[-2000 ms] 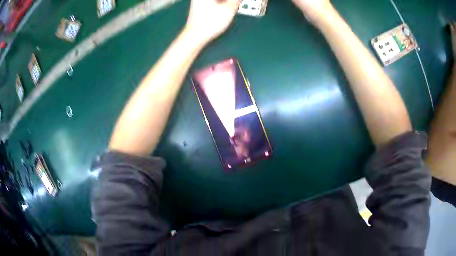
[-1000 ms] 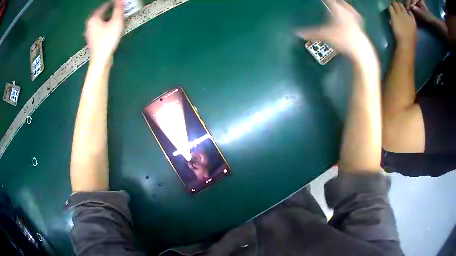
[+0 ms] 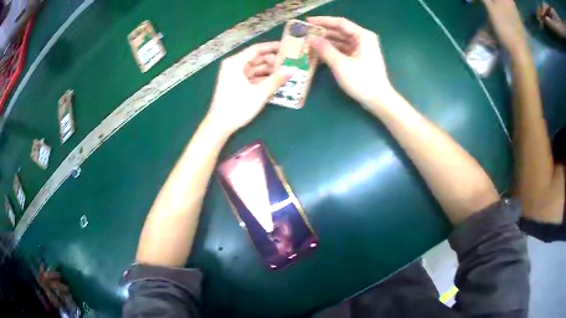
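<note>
A handset unit (image 3: pixel 296 68) is held up between both hands above the green surface (image 3: pixel 347 143). It has a beige housing, a dark round part at its top end, a green patch in the middle and white key squares at the lower end. My left hand (image 3: pixel 245 84) grips its left edge, with the thumb over the face near the keys. My right hand (image 3: pixel 350 56) holds its upper right side, with fingertips near the round part. A smartphone (image 3: pixel 268 205) lies face up nearer to me, with glare on its glossy screen.
Several handset units lie on the far lane, one at the upper left (image 3: pixel 146 46), beyond the speckled strip (image 3: pixel 149 90). Another unit (image 3: pixel 482 54) is at the upper right, near a coworker's arm (image 3: pixel 527 105). Small pale rings (image 3: pixel 84 220) lie at left. Red edging (image 3: pixel 17 65) shows far left.
My hands were far apart; they have come together, now both on one handset unit. The view has shifted, so the smartphone appears lower and further right. The coworker's arm has reached forward.
</note>
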